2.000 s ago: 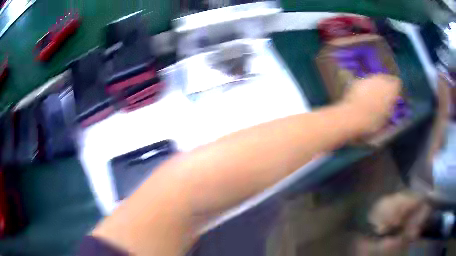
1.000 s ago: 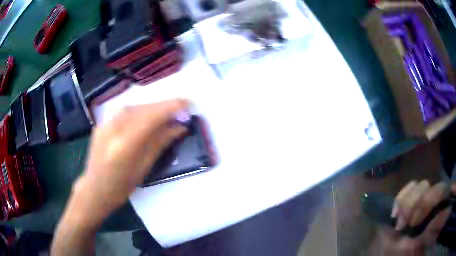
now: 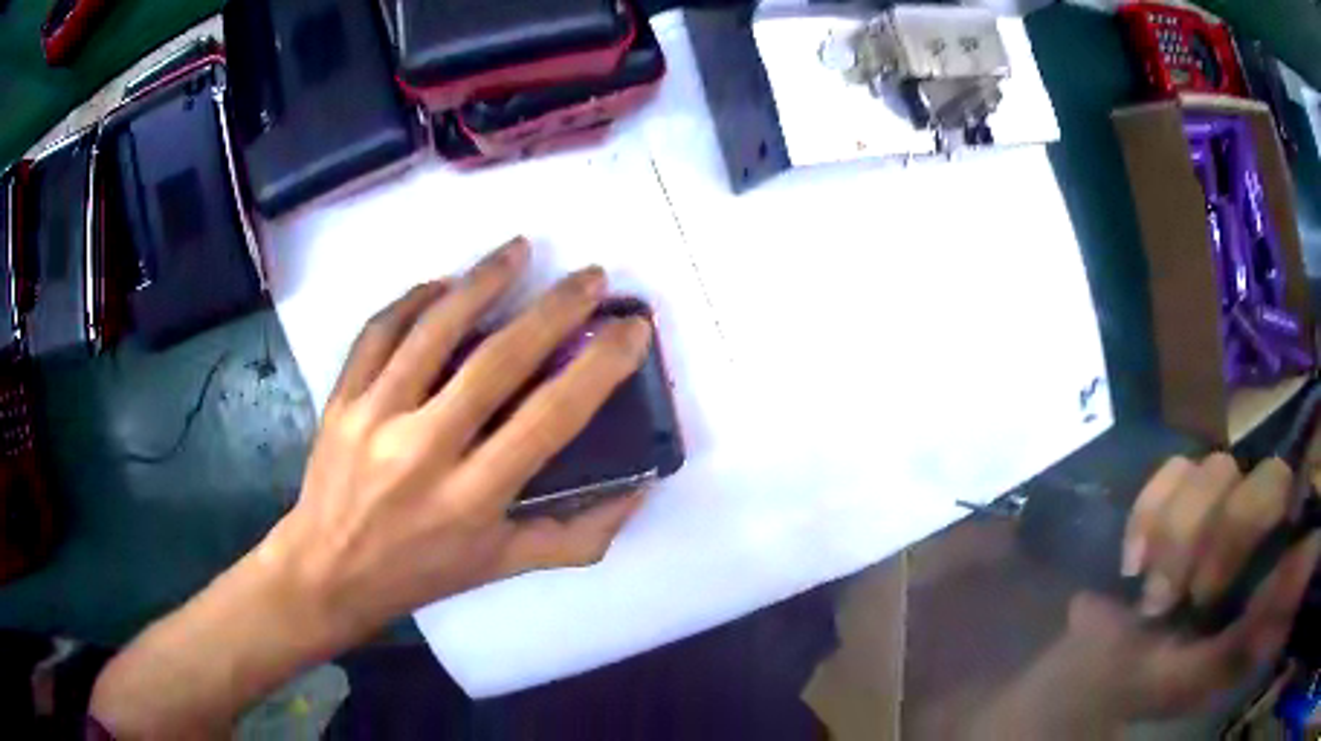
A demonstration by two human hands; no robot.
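Observation:
A radio lies black back up on the white work sheet, its red edge showing at the right. My left hand lies over it, fingers across its back and thumb along the near edge. A sliver of purple shows between the fingers; the hand hides most of the recess. My right hand, blurred at the lower right, is closed around the black electric screwdriver. The silver bit points left over the sheet's near edge, away from the radio.
Black-backed radios stand in a row at the left, others stacked behind the sheet. The screw feeder's silver mechanism is at the back. A carton of purple batteries is at the right, a red radio behind it.
My left hand came from the battery carton to the radio, which now lies further right in view, fingers spread over its back. The screwdriver's tip has come into view over the sheet's edge.

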